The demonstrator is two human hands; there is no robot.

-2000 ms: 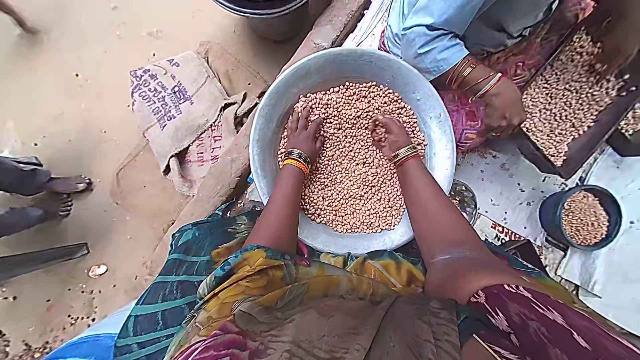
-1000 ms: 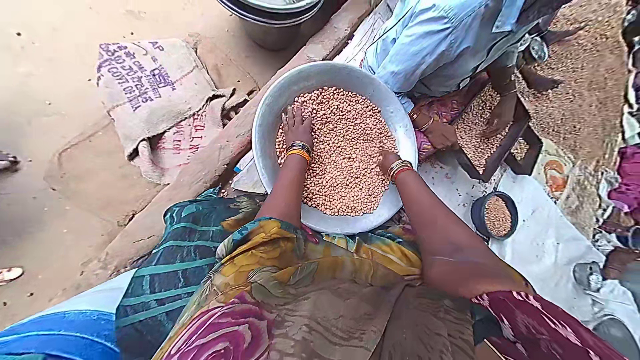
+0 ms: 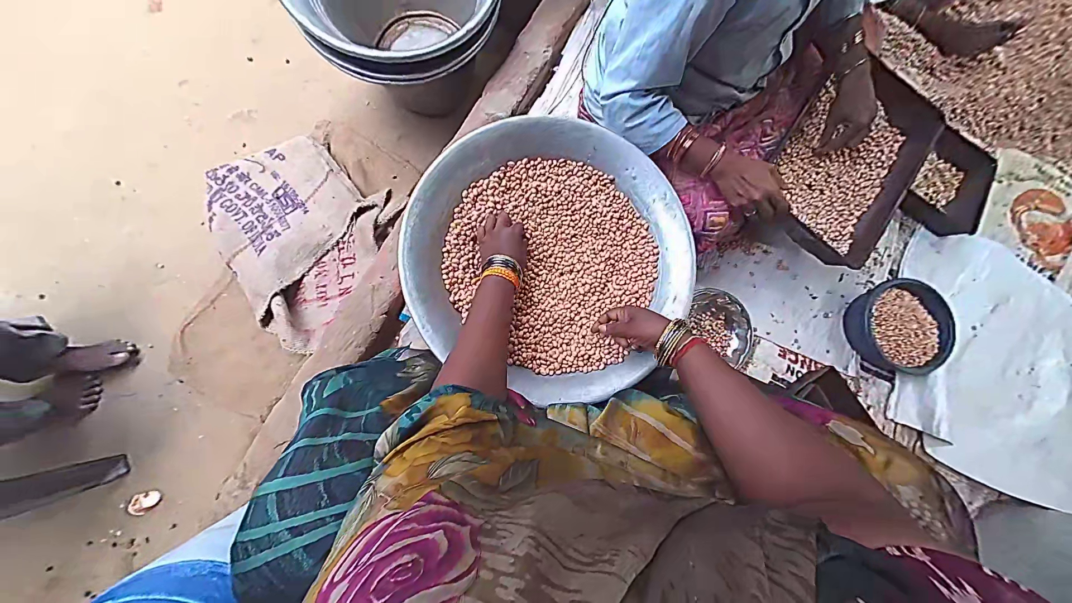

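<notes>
A wide metal basin [image 3: 678, 285] sits in front of my lap, with a broad layer of round pinkish-brown nuts or seeds [image 3: 569, 243] in it. My left hand [image 3: 502, 239] rests on the nuts at the left side of the basin, fingers bent and partly sunk among them; whether it grips any is not clear. Near the lower right rim, my right hand [image 3: 630, 327] has its thumb and fingertips drawn together at the surface of the nuts. What is between those fingertips cannot be made out. Both wrists wear bangles.
To the right, a co-worker's hands [image 3: 745, 182] are at a dark tray [image 3: 888, 226] of nuts. A steel bowl [image 3: 733, 322] and a dark bucket [image 3: 945, 327] of nuts stand nearby. Left are a wooden beam [image 3: 368, 314], burlap sacks [image 3: 260, 209], stacked tubs [image 3: 402, 59] and a person's feet [image 3: 92, 360].
My right hand has moved from the nuts' upper right part, seen two seconds ago, down to the lower right. My left hand stays on the left side of the nuts.
</notes>
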